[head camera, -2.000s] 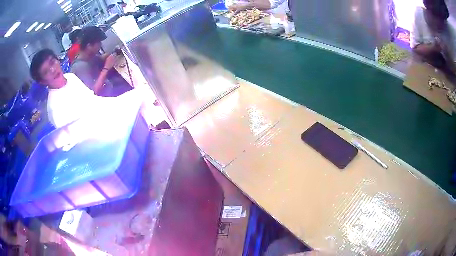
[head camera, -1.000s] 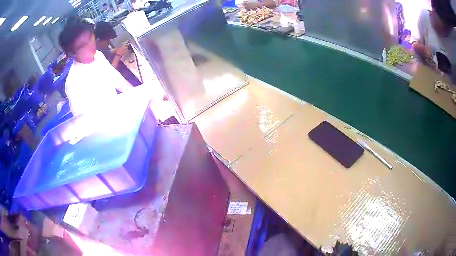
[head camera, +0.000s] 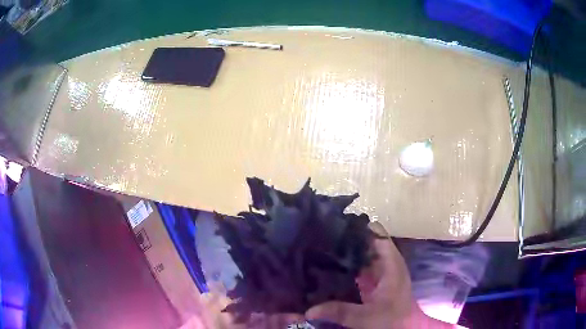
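A dark purple-black artificial flower head (head camera: 299, 250) with jagged ruffled edges is held over the near table edge, at the bottom middle. My right hand (head camera: 382, 292) grips its right and lower side, thumb and fingers against the petals. My left hand (head camera: 215, 311) is at the flower's lower left, mostly hidden by the petals and cut off by the picture's bottom edge; its fingers cannot be made out. The small white glue bottle (head camera: 417, 159) stands on the table (head camera: 257, 141) to the right of the flower.
A black phone (head camera: 184, 66) and a silver-white pen (head camera: 245, 44) lie at the table's far left. A black cable (head camera: 519, 144) curves down the right side, beside a clear-sided tray (head camera: 546, 247). A cardboard box (head camera: 160, 260) is below at left. A green surface (head camera: 334, 14) lies beyond.
The view has swung from the left side down to the table in front. The flower head, both hands, the glue bottle and the cable now show; the blue bin and the people have left view.
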